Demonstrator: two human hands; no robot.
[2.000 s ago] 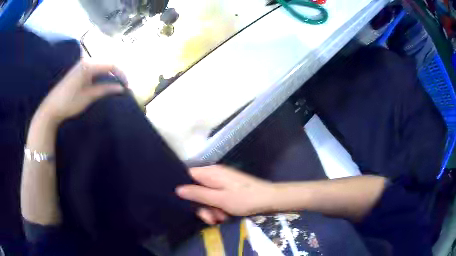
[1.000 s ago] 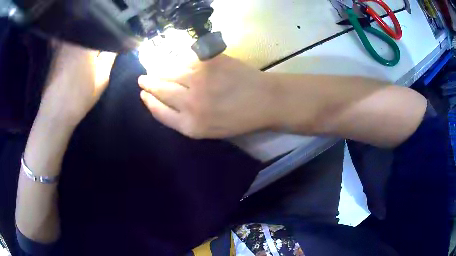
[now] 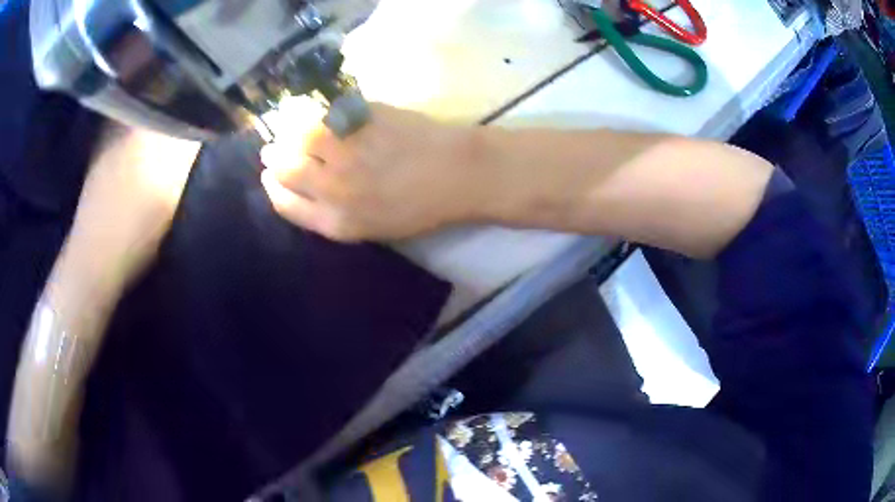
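Observation:
A dark garment piece (image 3: 265, 324) lies over the table edge and hangs toward my lap. The sewing machine head (image 3: 147, 59) is above its far end, with a bright glow at the needle area. My right hand (image 3: 363, 176) is beside the needle, fingertips together at the cloth's edge by a small grey knob (image 3: 346, 114). My left hand (image 3: 147, 172) lies on the cloth at the left; its fingers are hidden under the machine head, so its grip does not show.
Scissors with one green and one red handle loop (image 3: 653, 61) lie on the white table (image 3: 550, 93) at the upper right. A blue plastic basket (image 3: 871, 201) is at the right edge. A white piece (image 3: 662, 338) shows below the table edge.
Both hands have moved from the table's near side up to the needle, with the cloth's end now under the machine head. Since one second ago, the view has shifted and the hands stay near the needle.

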